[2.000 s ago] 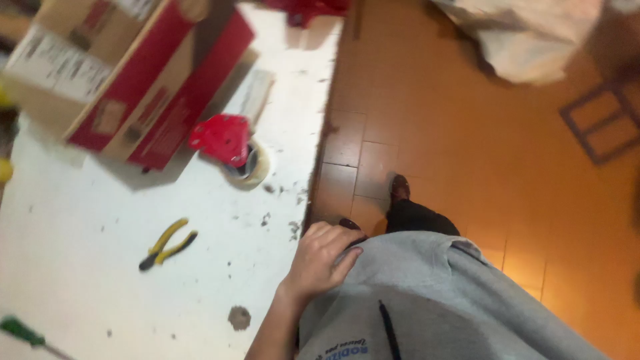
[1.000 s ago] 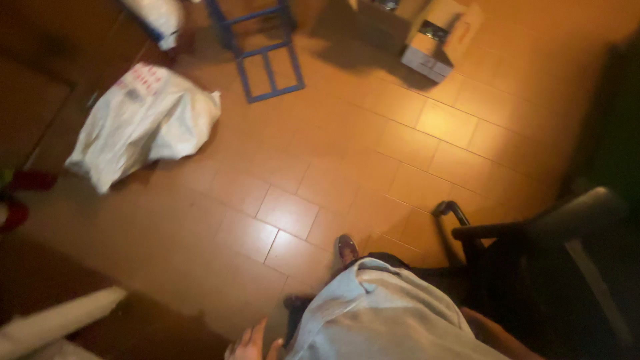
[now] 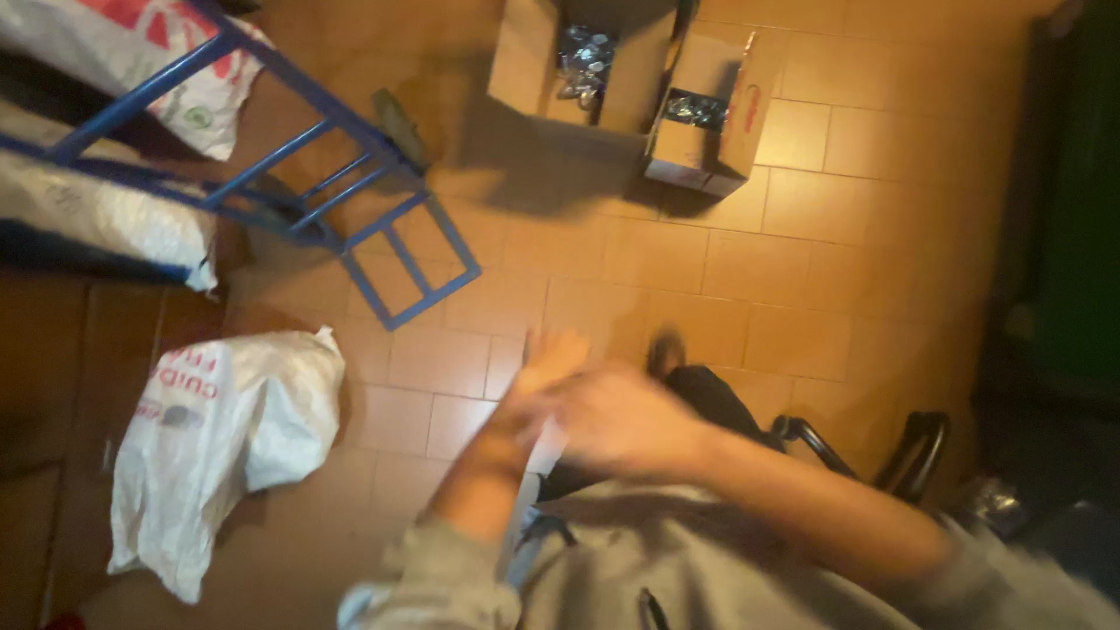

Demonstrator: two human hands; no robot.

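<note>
My left hand (image 3: 553, 363) stretches forward over the tiled floor, blurred by motion, in the lower middle of the head view. Across its wrist lies my right hand (image 3: 626, 420), also blurred, its fingers touching or just above the left wrist. I see no object in either hand, though the blur hides the fingers' exact shape. Below them is the front of a grey garment (image 3: 682, 551), with a dark pen-like thing (image 3: 652, 608) on it. A dark shoe (image 3: 667, 352) shows just beyond my right hand.
A blue metal hand truck (image 3: 407, 254) lies at the upper left beside printed white sacks (image 3: 197, 96). Another white sack (image 3: 271, 411) rests on the floor at left. Two open cardboard boxes (image 3: 529, 66) (image 3: 700, 162) hold shiny items. Black chair parts (image 3: 919, 455) stand at lower right.
The view has swung away from the white table with the pliers to the floor. Both hands and forearms are now in view, crossed at the wrist; one second ago only part of one hand showed.
</note>
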